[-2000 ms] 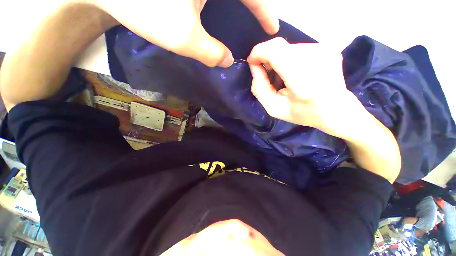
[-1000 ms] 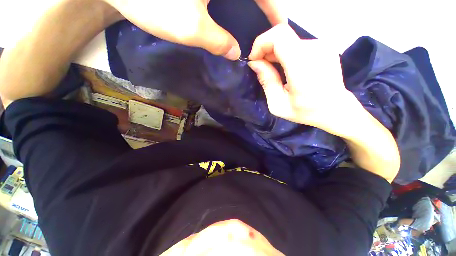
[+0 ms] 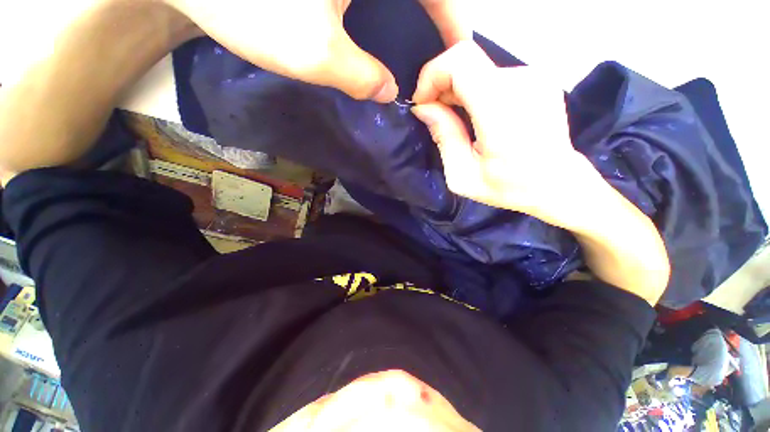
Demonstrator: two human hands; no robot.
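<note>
The shiny navy lining (image 3: 338, 135) with small pale motifs lies across the front of the white table. Matte dark facing (image 3: 393, 42) shows beyond its edge, between my hands. My left hand (image 3: 329, 59), cut off by the top edge, presses its thumb on the lining edge, with a finger behind the cloth. My right hand (image 3: 498, 126) pinches a tiny thin glint, the needle (image 3: 405, 102), between thumb and forefinger at that edge, close to my left thumb. Thread cannot be made out. The rounded garment heap (image 3: 667, 169) lies at the right.
The white table (image 3: 625, 25) extends behind the garment. Below its front edge is an open drawer or shelf with brownish items and a pale block (image 3: 241, 196). Cluttered supplies (image 3: 34, 354) show at lower left. A person's grey sleeve (image 3: 711, 359) shows among supplies at lower right.
My hands first came closer together at the lining edge, then shifted slightly left with the cloth. The glint stays between my fingertips. The view has moved slightly.
</note>
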